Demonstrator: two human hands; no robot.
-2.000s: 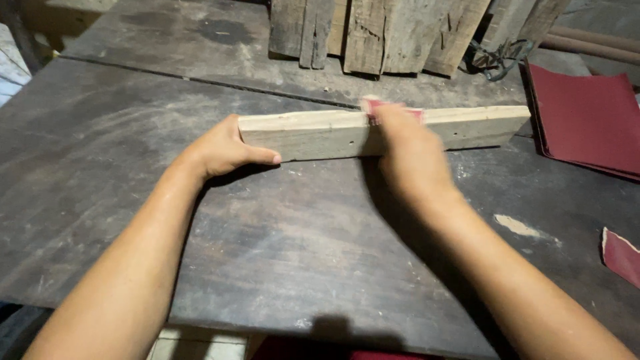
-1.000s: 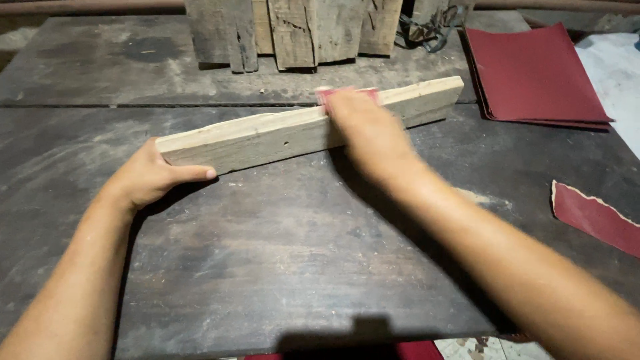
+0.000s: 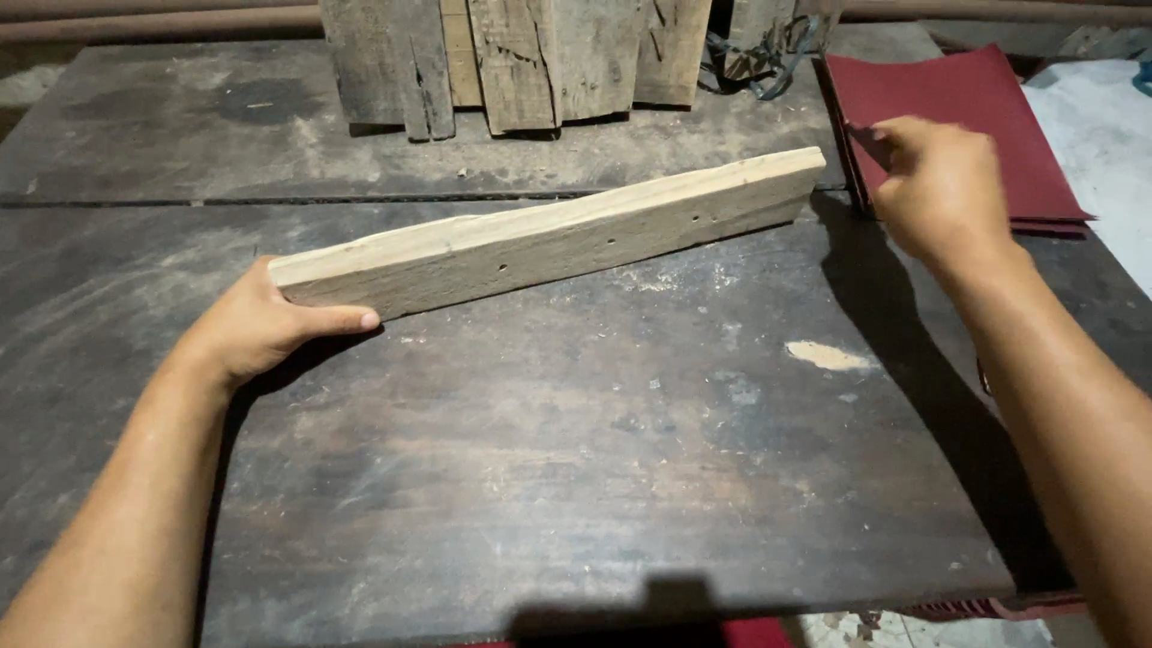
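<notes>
A weathered wooden board [image 3: 549, 238] stands on its long edge on the dark wooden table [image 3: 540, 468], its paler edge facing up and its right end farther away. My left hand [image 3: 270, 319] grips the near left end, thumb along the front face. Beyond the board's right end, my right hand [image 3: 949, 184] is raised in front of the red sandpaper sheets [image 3: 1035, 171]. Between its thumb and fingers is a small dark red piece of sandpaper [image 3: 871, 147], partly hidden by the fingers. Small holes show in the board's face.
Several rough wooden boards [image 3: 594, 63] stand at the table's back. A tangle of dark cord or strap [image 3: 765, 63] lies to their right. A white sheet [image 3: 1098, 153] is at the far right. A pale patch [image 3: 826, 355] marks the tabletop, and a gap crosses it behind the board.
My right hand has moved right, off the board's top edge, with the sandpaper piece in it. My left hand still holds the board's left end. The view has shifted.
</notes>
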